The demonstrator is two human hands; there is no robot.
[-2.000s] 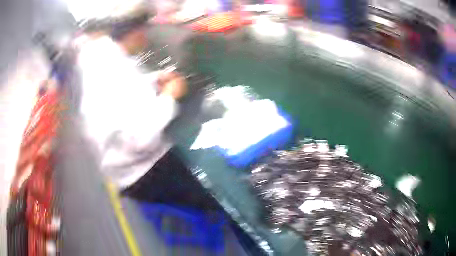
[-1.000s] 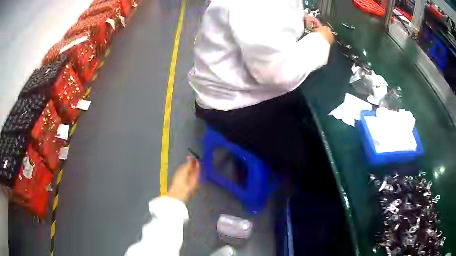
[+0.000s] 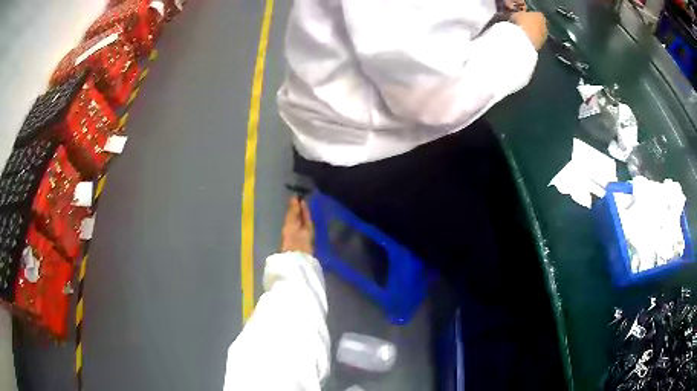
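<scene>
My left hand [image 3: 298, 225], in a white sleeve, is stretched forward low over the floor, left of the blue plastic stool [image 3: 413, 286]. A small dark piece [image 3: 298, 189] shows at its fingertips and seems held there; its kind is too small to tell. The stool stands behind a seated person in a white top [image 3: 382, 84]. My right hand is not in view.
At right, the green bench [image 3: 527, 156] bears a blue bin of white wipes [image 3: 623, 263], loose wipes and a heap of clips [image 3: 657, 344]. Red bins [image 3: 57, 229] line the left wall. A clear container [image 3: 367, 353] lies on the floor. A yellow line [image 3: 248, 198] runs along it.
The view has swung left and down from the bench. My left hand came into view and moved forward, up beside the stool's top edge, with the dark piece still at its fingertips.
</scene>
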